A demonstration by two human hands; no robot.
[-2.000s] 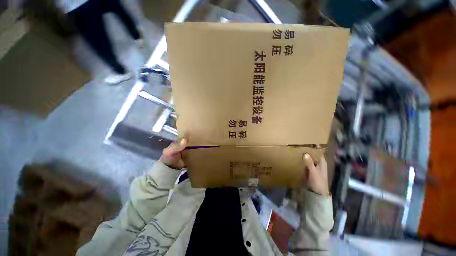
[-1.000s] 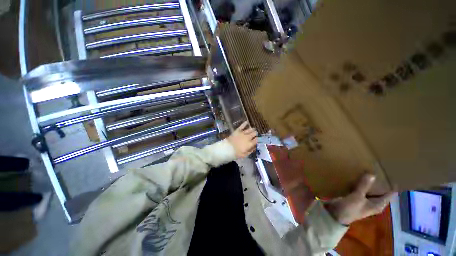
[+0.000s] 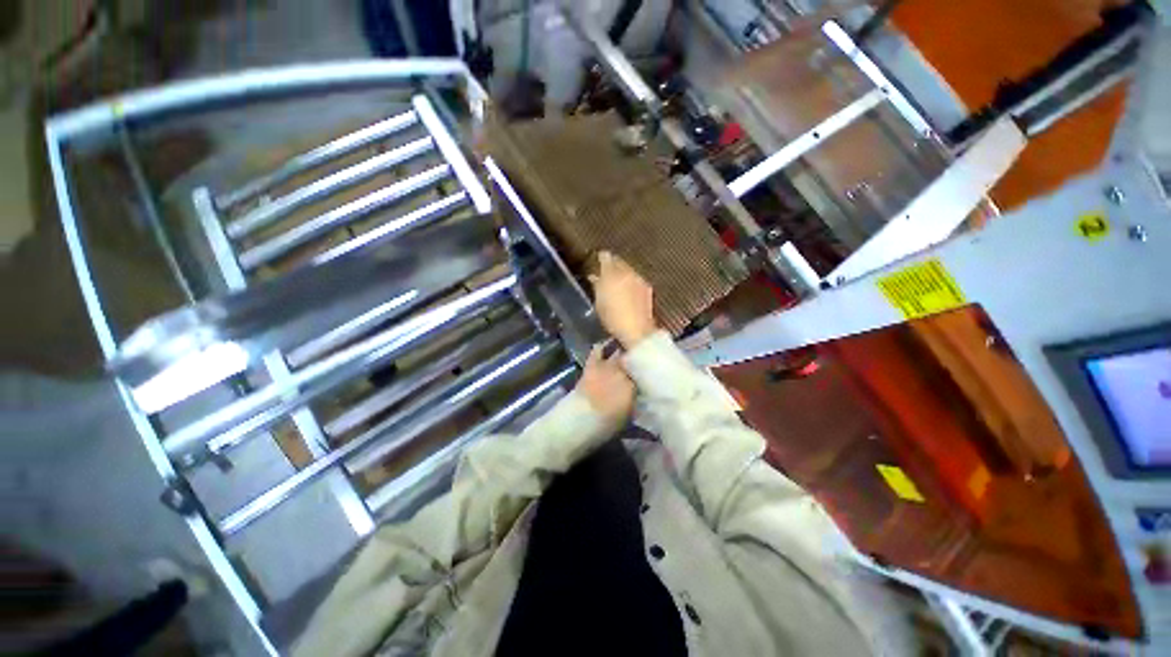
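The blank stack (image 3: 616, 212) is a ribbed brown block of cardboard edges on the rack. My right hand (image 3: 625, 303) is at the stack's near left edge, fingertips touching where the cardboard meets the metal plate. Its grip cannot be made out. My left hand (image 3: 606, 383) is just below it, close to the plate's near end, with its fingers partly hidden. The single carton blank cannot be made out apart from the stack.
The magazine frame (image 3: 349, 481) with metal rods and a wide side guide (image 3: 366, 276) lies left. The orange-brown safety door (image 3: 899, 443) and touch screen (image 3: 1143, 401) are at right. Machine bars stand beyond the stack. A dark blurred shape is at bottom left.
The large carton blank has left my right hand and is no longer seen singly. My right hand has moved left to the stack's edge. My left hand has dropped slightly. The view has shifted.
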